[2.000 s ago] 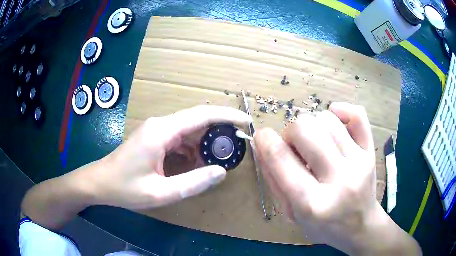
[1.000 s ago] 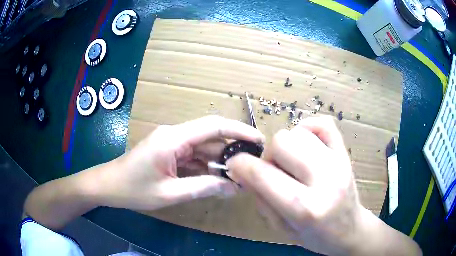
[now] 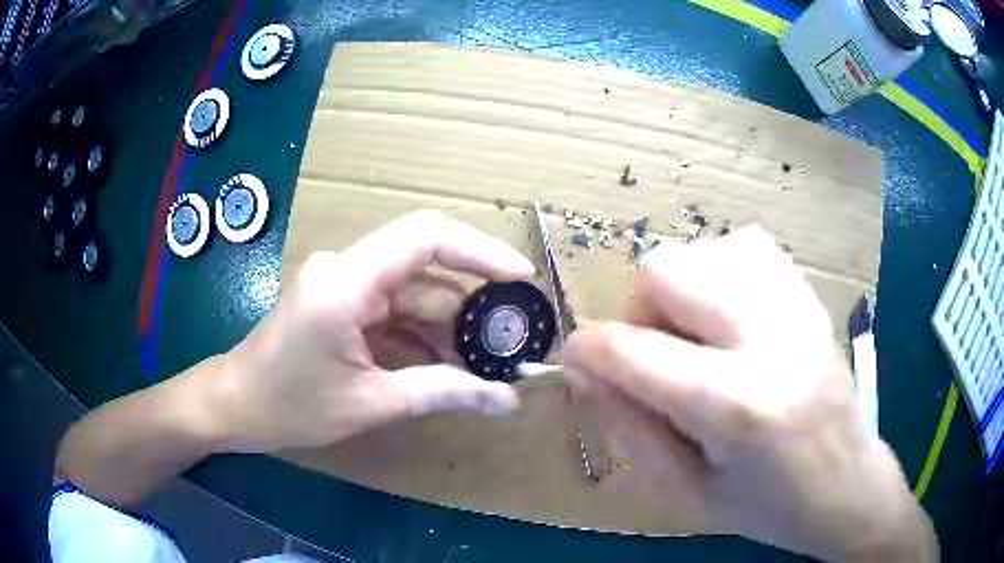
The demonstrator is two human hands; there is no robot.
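Note:
A black speaker driver (image 3: 505, 329) with a silver-grey centre and a ring of small holes is held by its edge between the thumb and fingers of my left hand (image 3: 374, 330). My right hand (image 3: 705, 379) pinches a cotton swab (image 3: 539, 372); its white tip touches the driver's lower rim. Tweezers (image 3: 553, 264) lie on the cardboard sheet (image 3: 440, 121), partly hidden by my right hand. Small black, white and brown scraps (image 3: 606, 231) lie on the cardboard above my hands.
Four white-ringed drivers (image 3: 241, 208) and a cluster of small black drivers (image 3: 69, 174) are at left. A white bottle (image 3: 848, 55) stands at upper right. A craft knife (image 3: 864, 363) lies at the cardboard's right edge, partly hidden. A slotted white panel (image 3: 974, 308) is far right.
A second ago my right fingers covered the tilted driver; now its face shows again. My right hand has drawn back to the right, and the swab tip is at the driver's lower rim.

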